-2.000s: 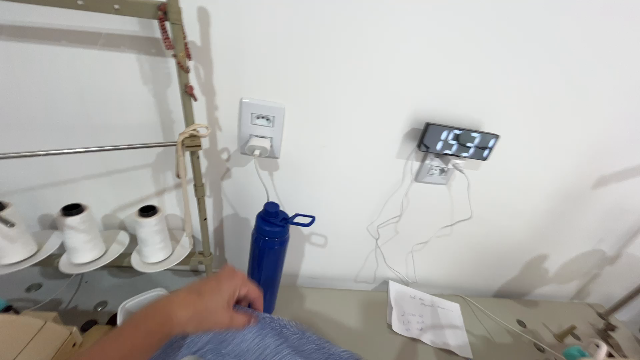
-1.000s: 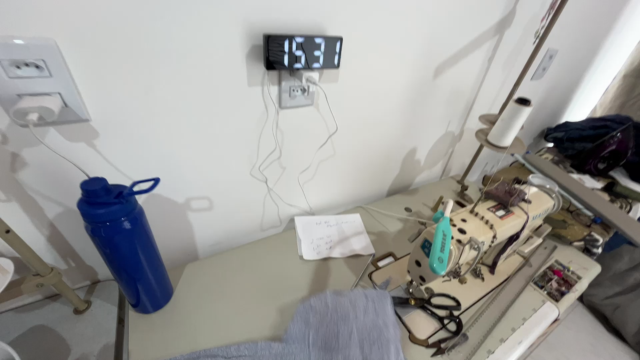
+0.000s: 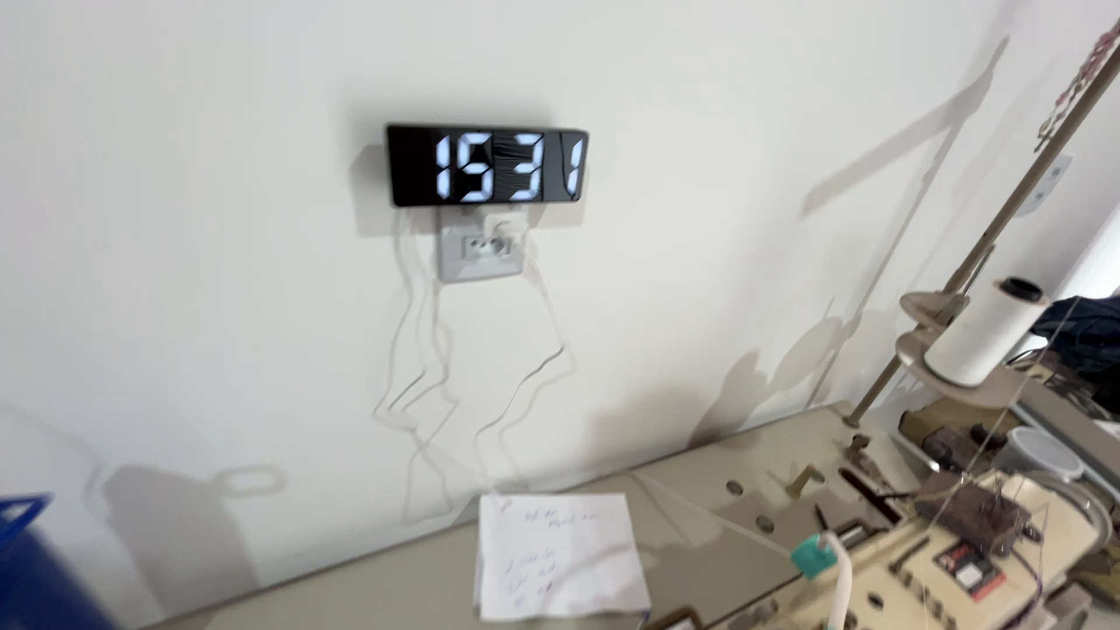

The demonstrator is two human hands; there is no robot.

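Note:
Neither my left hand nor my right hand shows in the head view. On the white wall a black digital clock with lit white digits is mounted above a wall socket with a white plug in it. Thin white cords hang from there down to the table. A sheet of paper with handwriting lies at the table's back edge. To its right stands a sewing machine, partly cut off by the lower frame edge. A white thread cone sits on a stand above it.
A blue bottle is cut off at the lower left. The thread stand's pole rises at the right. A teal-and-white object is near the machine. Behind it are a round tub and dark cloth.
The view has swung right, then up toward the clock. A hand over blue-grey cloth showed two seconds ago; the hand, the cloth and the scissors seen a second ago are now out of view.

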